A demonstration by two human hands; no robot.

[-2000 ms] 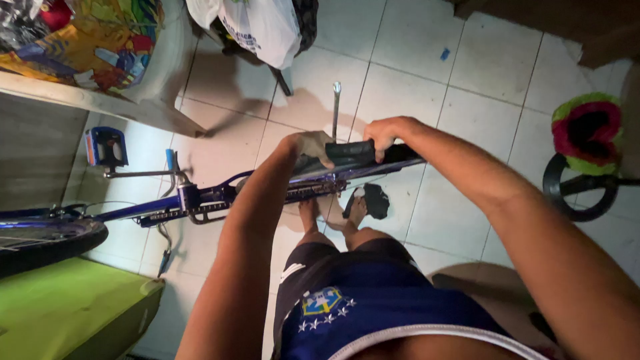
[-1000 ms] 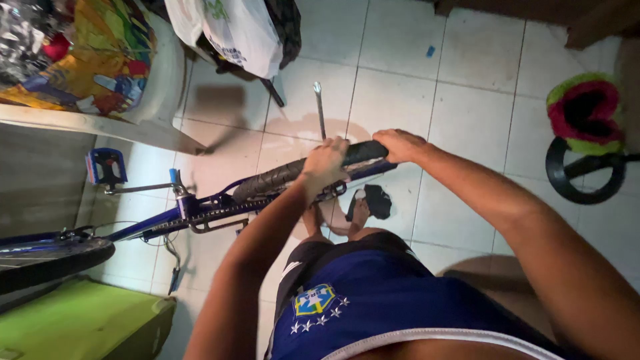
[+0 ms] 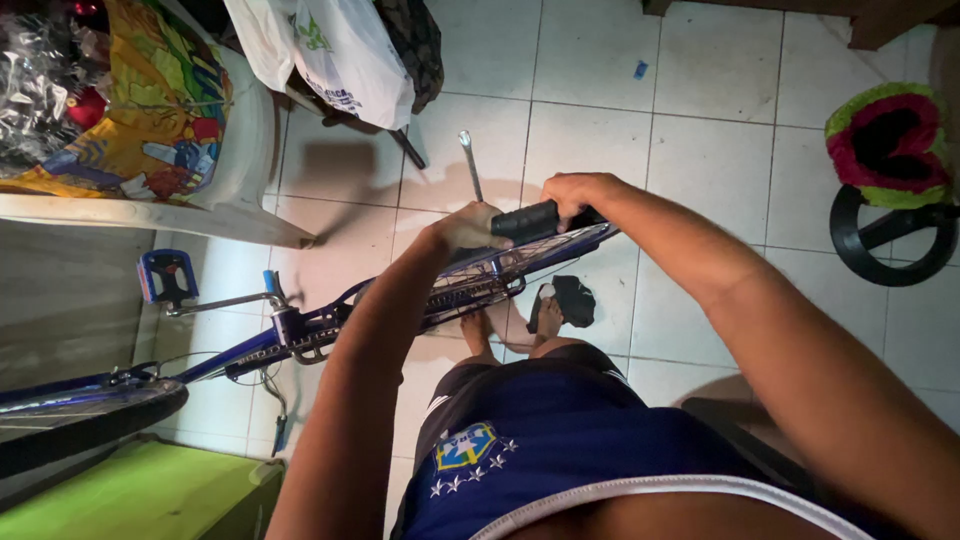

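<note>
An upside-down blue bicycle (image 3: 289,326) stretches from the left edge to the middle of the view. My left hand (image 3: 474,225) grips the black tyre (image 3: 525,222) of the wheel nearest me. My right hand (image 3: 574,196) holds the same tyre a little farther right, fingers curled over it. Between the two hands a stretch of tyre shows. A metal wrench (image 3: 470,165) sticks up just beyond my left hand; its lower end is hidden. Below the tyre are spokes and the chain (image 3: 465,296). A pedal (image 3: 167,276) stands out on the left.
A white plastic chair (image 3: 255,150) holding a colourful bag is at upper left, with white plastic bags (image 3: 352,67) beside it. A green box (image 3: 142,487) stands at lower left. A black ring-shaped object (image 3: 847,240) and a fuzzy pink-and-green item (image 3: 889,142) are at right. Dark cloth (image 3: 576,300) lies by my foot.
My left hand first moved left along the tyre from beside my right hand, then back right. A gap of tyre shows between the hands now, narrower than at two seconds ago is not clear.
</note>
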